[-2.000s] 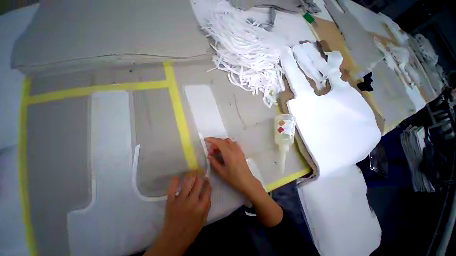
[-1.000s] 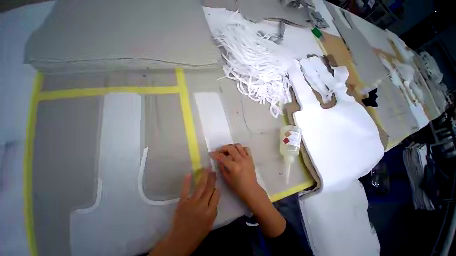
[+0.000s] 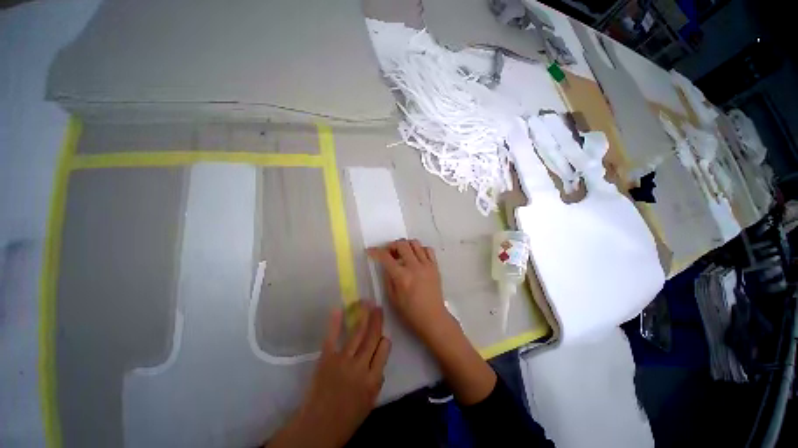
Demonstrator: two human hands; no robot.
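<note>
The white fabric panel (image 3: 214, 262) lies flat on the grey-beige template (image 3: 114, 245), its two straps pointing away from me. Narrow white cord (image 3: 255, 328) runs along the curved neckline edge, and a short piece lies on the left outer curve. My right hand (image 3: 413, 278) pinches the white cord at the inner edge of the right strap (image 3: 378, 206). My left hand (image 3: 350, 372) lies palm down nearer me, fingers slightly apart, fingertips on the panel at the cord's lower stretch. The cord under the left fingers is hidden.
Yellow tape (image 3: 335, 219) frames the template. A glue bottle (image 3: 509, 262) lies right of my right hand. Beyond are a white cord pile (image 3: 451, 118) and a thick grey-beige stack (image 3: 219, 61). White panels (image 3: 595, 254) are stacked at the right, some hanging over the table edge.
My right fingers have slid up the strap edge, away from me, with the cord. My left hand stays low on the panel. The view has shifted a little.
</note>
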